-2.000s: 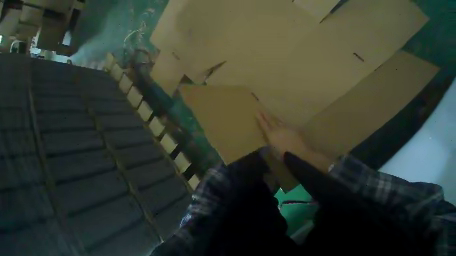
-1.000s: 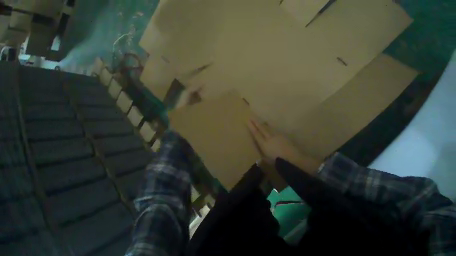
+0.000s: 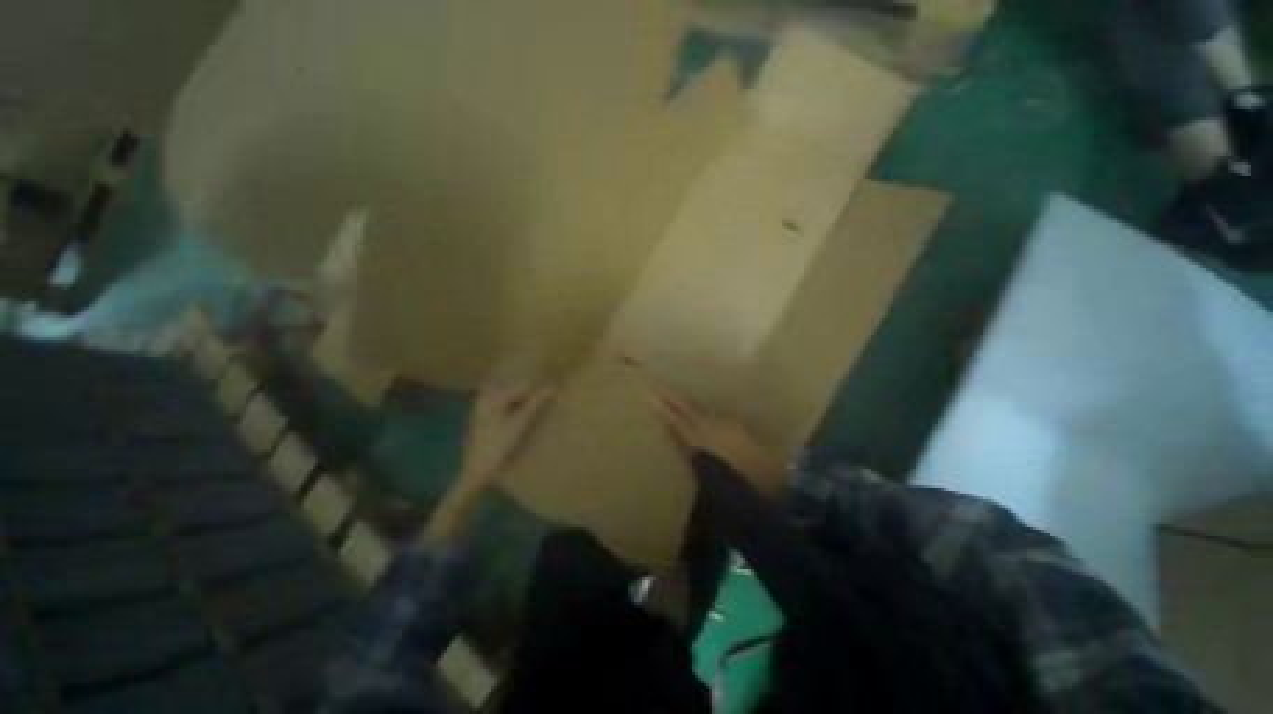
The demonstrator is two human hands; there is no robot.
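Note:
A large brown cardboard blank (image 3: 461, 181) lies in front of me and over my dark-trousered legs. Its big rounded panel at the upper left is blurred and looks raised. A flat near panel lies between my hands. My left hand (image 3: 500, 426) is at the crease on the left of that panel, fingers on the cardboard; its grip is too blurred to tell. My right hand (image 3: 719, 444) rests on the right side of the near panel, fingers extended and apart, holding nothing. A short dark slot shows just above the near panel.
A pallet of dark grey goods (image 3: 112, 516) in wrap stands at left. A white board (image 3: 1103, 363) is at right, with a brown carton (image 3: 1222, 586) at the lower right. A person's lower leg and dark shoe (image 3: 1229, 209) are at the upper right. The floor is green.
The blank's far part has lifted and swung toward the upper left. My left hand has come to the crease beside the near panel. The view has shifted right, showing the person's leg.

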